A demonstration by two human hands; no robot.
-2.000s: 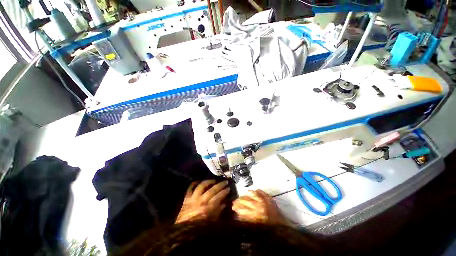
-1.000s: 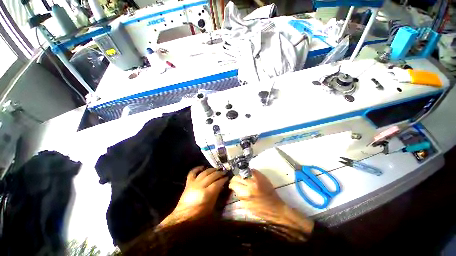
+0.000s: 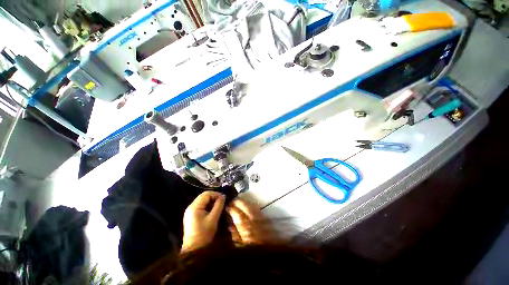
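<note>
A black fabric piece [image 3: 148,209] lies on the white machine bed, left of and under the needle area. My left hand [image 3: 202,218] grips the fabric's edge between thumb and fingers, just below the presser foot area [image 3: 231,177]. My right hand [image 3: 245,222] lies beside it, partly blurred, its fingers at the same edge near the needle; whether it pinches cloth I cannot tell. The needle tip and the stitch point are hidden. The white sewing machine head [image 3: 279,133] extends to the upper right.
Blue-handled shears [image 3: 334,179] and small pale-blue snips [image 3: 385,146] lie right of the needle. A tray [image 3: 471,106] holds a teal-handled tool [image 3: 445,108]. A pink item [image 3: 403,99] is near it. A second black pile [image 3: 56,239] lies far left. An orange item [image 3: 428,22] sits on the head.
The view has tilted and shifted, so the machine and shears appear further left. My left thumb and fingers now pinch the fabric edge instead of lying flat. My right hand stays close beside it.
</note>
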